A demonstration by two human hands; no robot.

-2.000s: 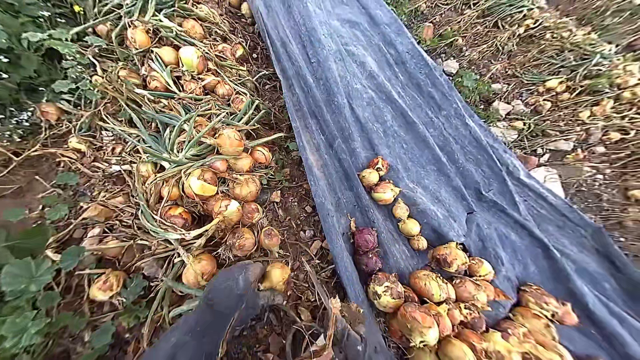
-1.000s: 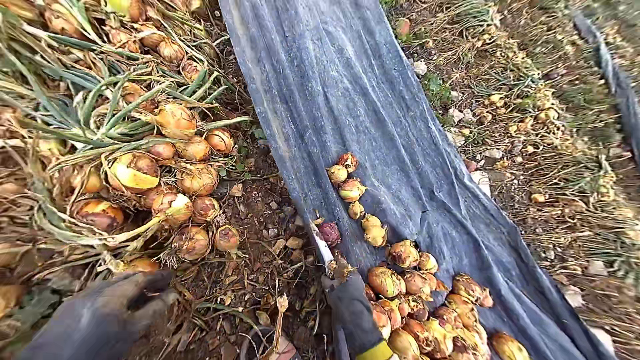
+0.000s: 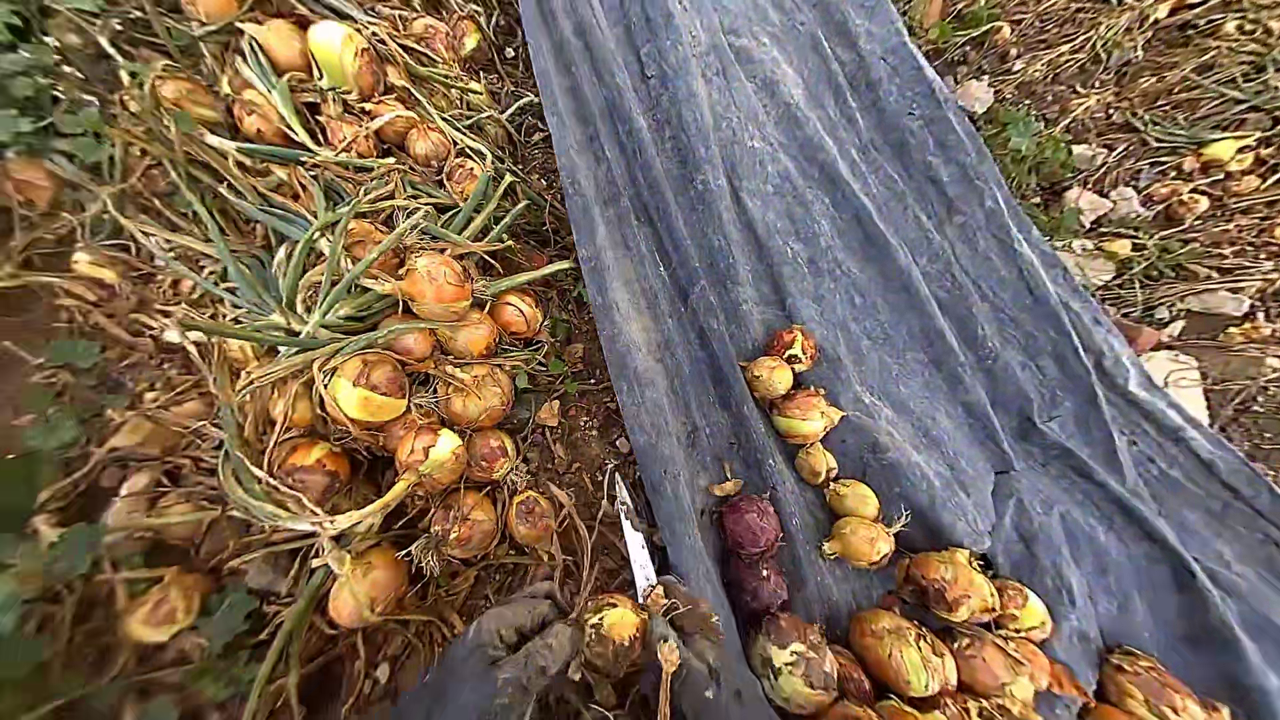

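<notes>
At the bottom of the head view, my left hand [image 3: 505, 645], in a dark glove, grips a yellow onion [image 3: 614, 634] whose dry stalk points down. Just right of it my gloved right hand [image 3: 695, 650] is closed round a knife, its blade [image 3: 636, 540] pointing up and away over the soil; the handle is hidden. Left of my hands lies a heap of onions [image 3: 478, 395] with green and dry leaves. On the dark fabric sheet [image 3: 800, 180] to the right, two red onions [image 3: 752, 526], a line of small yellow onions [image 3: 861, 541] and a pile of larger ones [image 3: 903, 653] rest.
Dry onion leaves and soil border the sheet on both sides. Pale stones [image 3: 1178, 382] lie along its right edge. Green weeds [image 3: 75, 430] grow at the far left. A single onion [image 3: 368, 585] lies near my left hand.
My left hand, bare of any onion one second ago, has come right beside my right hand and now holds one. The knife remains in my right hand.
</notes>
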